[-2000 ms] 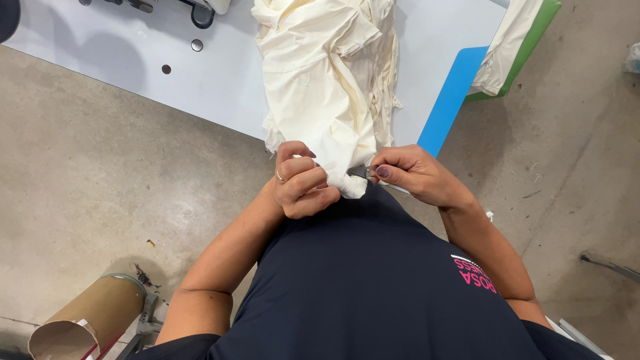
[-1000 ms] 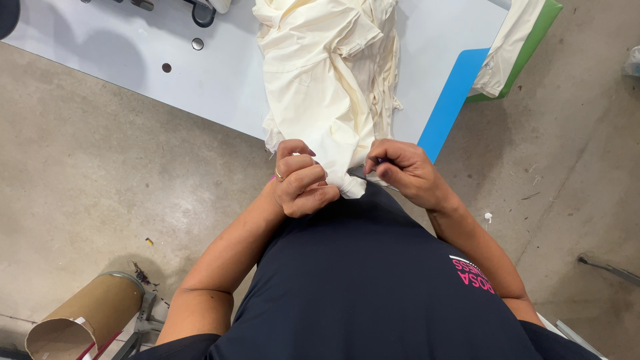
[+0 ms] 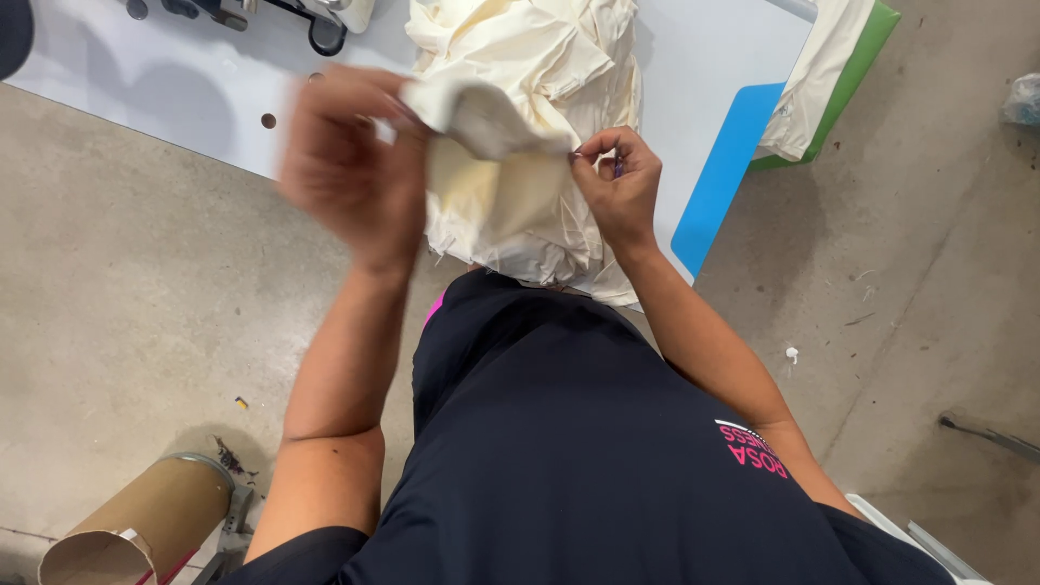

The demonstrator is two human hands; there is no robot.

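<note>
Cream fabric (image 3: 520,41) lies in a crumpled heap on a light table, its lower end hanging over the front edge. My left hand (image 3: 357,154), blurred, pinches one corner of a cream fabric piece (image 3: 504,179) above the heap. At the piece's other upper corner, my right hand (image 3: 617,183) pinches it between thumb and forefinger. The piece spans the gap between both hands. A small dark object (image 3: 618,161) shows within the right hand's curled fingers; what it is cannot be told.
A light tabletop (image 3: 691,57) has a blue panel (image 3: 727,179) at its right corner. Beyond it is a green-edged container (image 3: 853,81) with cream fabric. Part of a machine (image 3: 329,32) is at the upper left, and a cardboard tube (image 3: 146,520) at the lower left.
Both hands have moved up and apart from close together near the body. The fabric that was bunched at the left hand is now spread between them.
</note>
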